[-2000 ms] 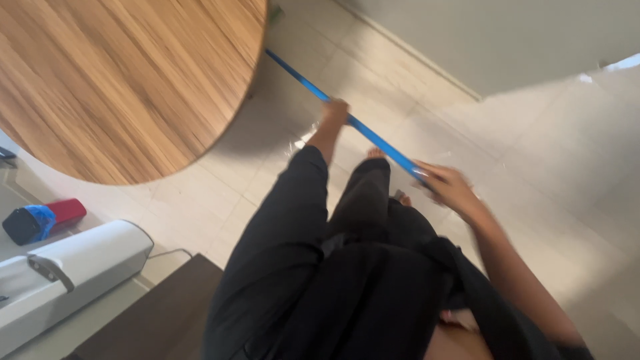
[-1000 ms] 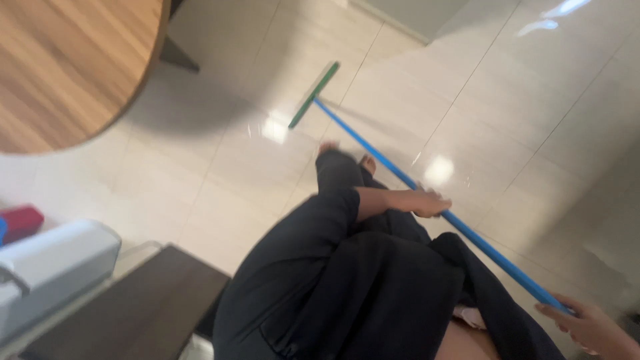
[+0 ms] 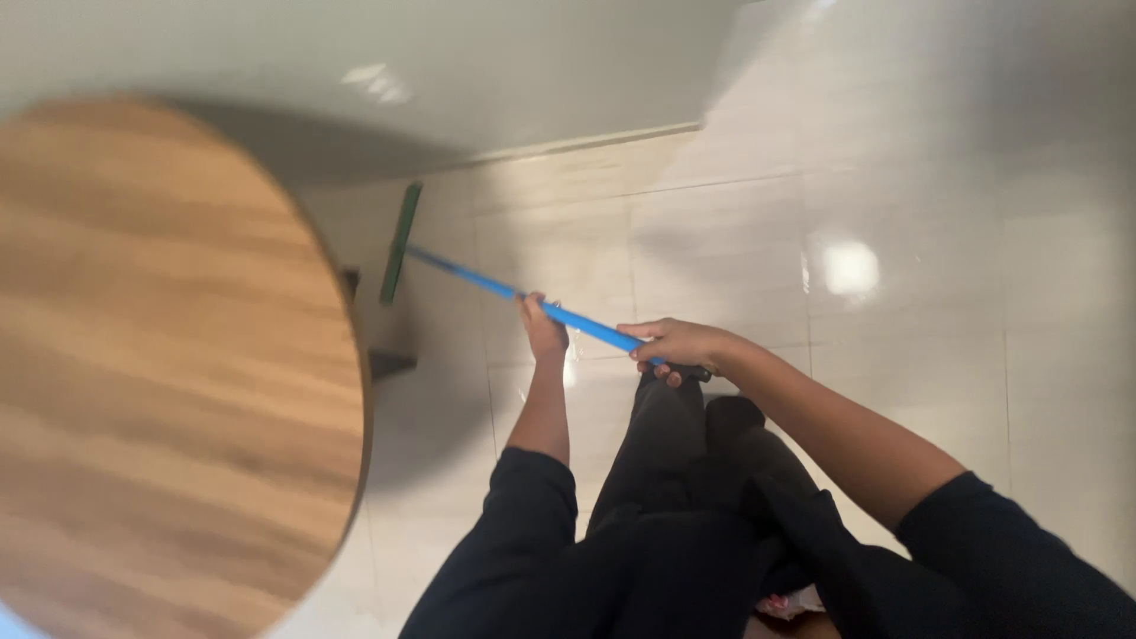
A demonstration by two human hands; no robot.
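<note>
A floor squeegee with a blue pole [image 3: 590, 327] and a green head [image 3: 401, 243] slants across the view in front of me. Its head lies on the tiled floor at the left, close to the round table's edge. Around the middle of the pole, my left hand [image 3: 543, 328] is closed. My right hand [image 3: 674, 346] grips the pole near its black end, close above my dark trousers. The pole's far part is slightly blurred.
A round wood-grain table [image 3: 186, 373] fills the left side, with part of its dark leg [image 3: 390, 364] showing below its edge. A smooth grey-green panel [image 3: 532, 71] rises beyond the squeegee. Glossy beige floor tiles [image 3: 905, 355] spread to the right.
The view has turned, bringing the table and panel closer in. The squeegee head is now beside the table, where a second ago it lay on open floor. My hands are nearer each other on the pole.
</note>
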